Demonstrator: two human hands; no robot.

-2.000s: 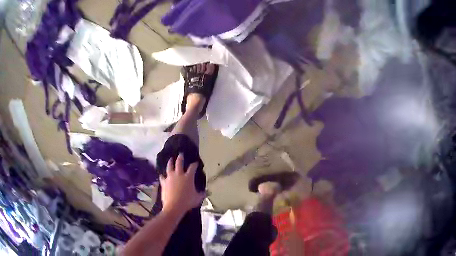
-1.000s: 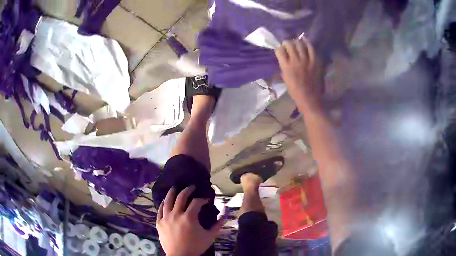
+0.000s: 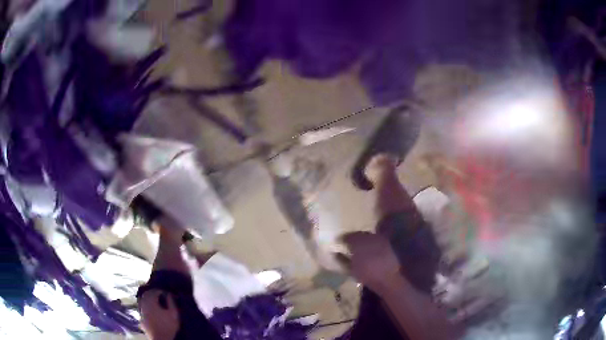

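The head view is blurred. Deep violet fabric [image 3: 312,33] spreads across the top, with no hand on it. My right hand [image 3: 372,259] is beside my right leg at lower centre, its fingers a little apart and nothing visible in them. My left hand [image 3: 156,315] is at my left knee at lower left, partly cut off by the bottom edge; its fingers are unclear. A creased white sheet [image 3: 183,189] lies by my left foot.
Purple scraps [image 3: 60,146] and white pieces crowd the left. More purple scraps [image 3: 259,315] lie at bottom centre, beside a white piece [image 3: 226,282]. A blurred red crate [image 3: 482,192] shows at right. My right foot stands on beige tiles [image 3: 259,219].
The view has shifted. My right hand has left the purple fabric and come down beside my right leg. The fabric now shows along the top. My left hand appears further left and lower.
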